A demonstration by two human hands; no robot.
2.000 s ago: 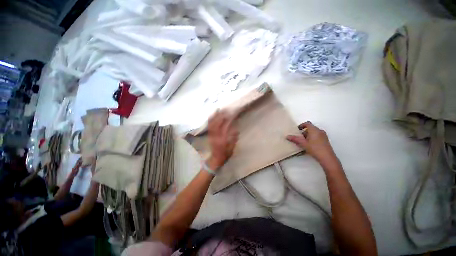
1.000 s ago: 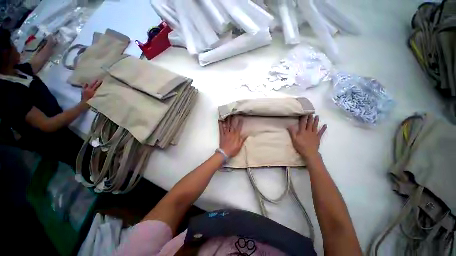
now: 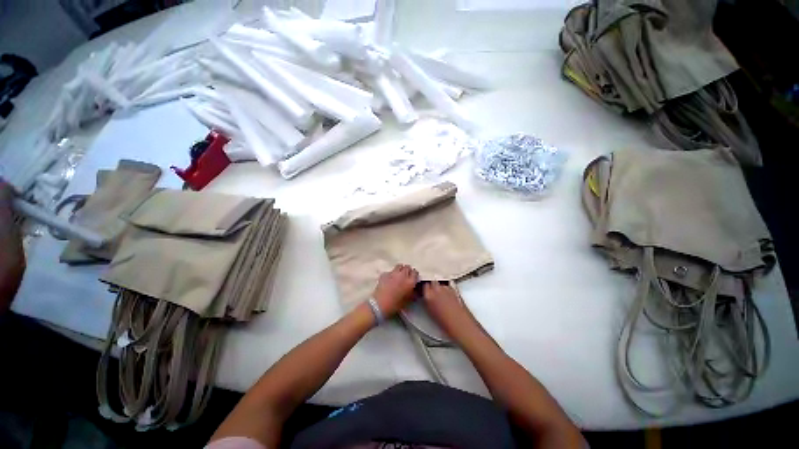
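A beige tote bag [image 3: 407,237] lies flat in front of me with its far edge folded over. Its handles hang toward me. My left hand [image 3: 395,289] has its fingers closed on the bag's near edge at the opening. My right hand [image 3: 435,296] is close beside it, fingers bent at the same edge, where a dark gap shows. What lies between the fingertips is hidden.
A layered stack of folded bags [image 3: 188,254] is at left. Looser bag piles [image 3: 683,202] are at right. White rolls [image 3: 289,79], a red tape dispenser [image 3: 206,161], white scraps [image 3: 412,156] and a clear bag of tiny fasteners [image 3: 519,163] lie beyond. A person's arm [image 3: 9,241] shows far left.
Both hands have moved from lying flat on the bag to meet at its near edge, with fingers bent. The bag now lies slightly turned.
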